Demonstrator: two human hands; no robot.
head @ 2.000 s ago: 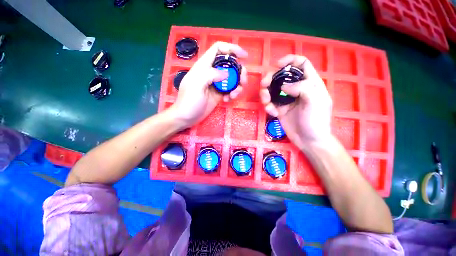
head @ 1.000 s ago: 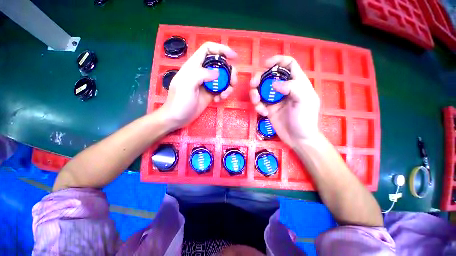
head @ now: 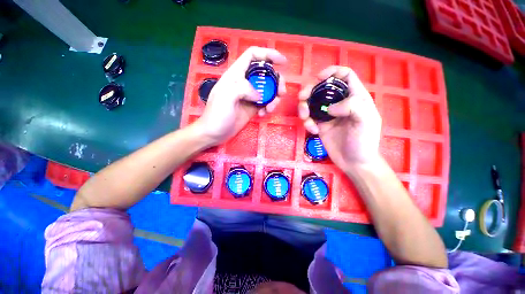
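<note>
My left hand [head: 233, 97] holds a round smartwatch [head: 265, 89] with a blue face and a column of white marks; my thumb is at its left edge. My right hand [head: 351, 118] holds another round smartwatch [head: 324, 99] with a black face and a small green spot beside my thumb. Both are above the red-orange compartment tray [head: 425, 219]. Lit blue watches sit in the front row, and one watch [head: 315, 147] sits in the row behind, partly hidden by my right hand. A greyish-faced watch [head: 198, 177] is at the front left corner.
Two black watches with pale strips, one of them here [head: 111, 96], lie on the green bench [head: 46, 103]. A grey metal upright [head: 63, 26] is at upper left. Spare trays [head: 475, 26] are at upper right. A yellowish ring [head: 491, 218], white puck [head: 468, 215] and dark stick [head: 495, 179] are at right.
The right-hand watch face has gone from blue to black with a green spot. My left thumb has shifted toward the rim of its watch. The whole view has shifted slightly.
</note>
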